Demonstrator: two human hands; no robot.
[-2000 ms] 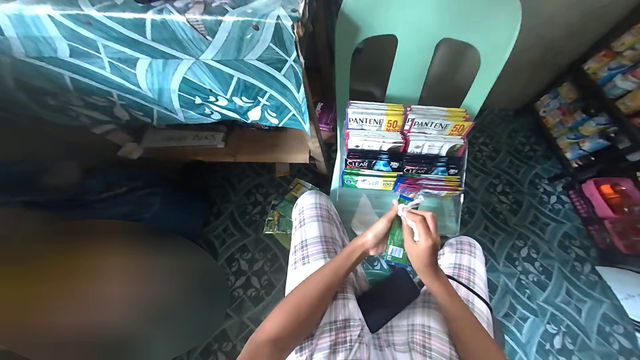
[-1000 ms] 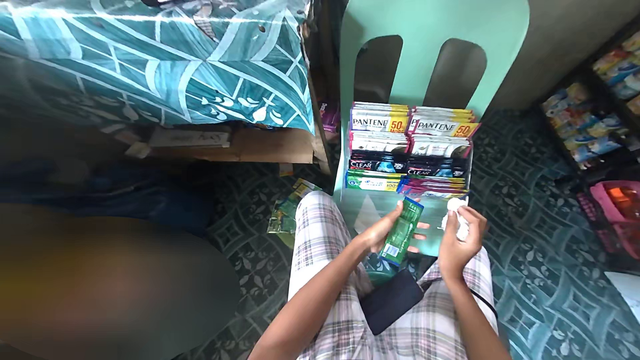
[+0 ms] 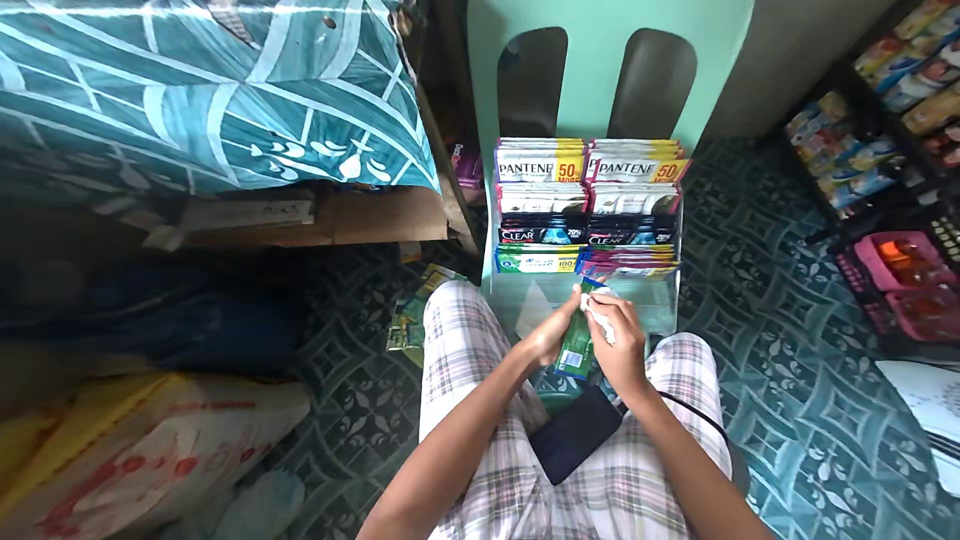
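Above my lap, my left hand (image 3: 552, 334) grips a green sachet (image 3: 576, 346) with a blue edge, held at a slant. A crumpled white tissue or cloth (image 3: 602, 319) is pinched in my right hand (image 3: 619, 337) and touches the upper part of the sachet. Just beyond my hands, a clear plastic organizer (image 3: 660, 304) on a green plastic chair (image 3: 592, 82) holds rows of sachets: Pantene sachets (image 3: 525, 166) at the back, black Clear sachets (image 3: 544, 234) nearer, then green sachets (image 3: 536, 262) beside pink ones (image 3: 630, 268).
A black pouch or device (image 3: 576, 435) with a cable lies on my lap. Green packets (image 3: 409, 322) lie on the floor by my left knee. A cloth-covered table (image 3: 225, 97) stands at left, above a sack (image 3: 172, 450). Shelves of packets (image 3: 847, 150) and pink baskets (image 3: 904, 259) are at right.
One second ago my right hand held the white tissue apart from the sachet, to its right; now it is back against the sachet. My left hand still holds the sachet.
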